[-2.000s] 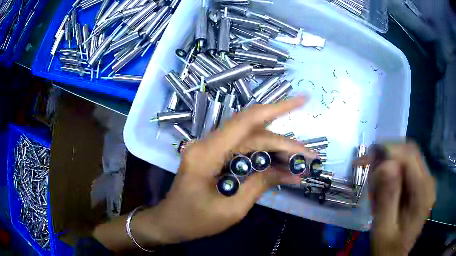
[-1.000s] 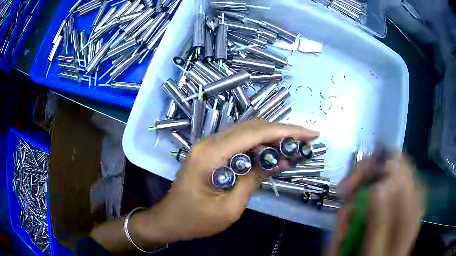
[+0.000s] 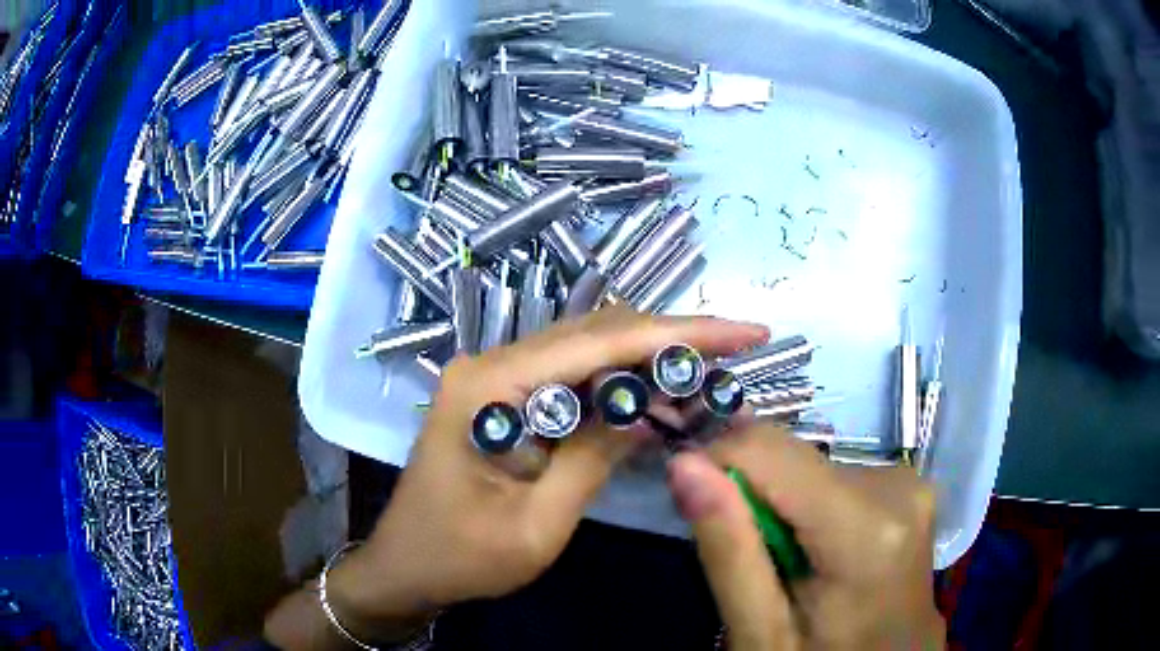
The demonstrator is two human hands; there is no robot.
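My left hand (image 3: 509, 509), with a bracelet at the wrist, holds several metal cylinders fanned between its fingers, black-ringed ends facing me. My right hand (image 3: 827, 547) grips the green-handled knife (image 3: 767, 524). Its dark narrow blade points left and meets or nearly meets the end of the middle held cylinder (image 3: 622, 398); exact contact is hard to tell. Both hands are over the near edge of the white tray (image 3: 986, 318). A pile of loose cylinders (image 3: 522, 223) lies in the tray's left part. More cylinders lie behind my fingers and at the tray's right end.
Thin dark trimmings (image 3: 798, 229) and a white scrap (image 3: 738, 90) lie on the tray floor. A blue bin of cylinders (image 3: 104, 242) stands left of the tray. Another blue bin (image 3: 79, 445) with small metal parts is at lower left. Brown cardboard (image 3: 235, 445) lies between them.
My right hand has moved left from the tray's right side, bringing the knife to the held cylinders. My left hand has shifted slightly left in view, still holding its cylinders. The view has shifted a little.
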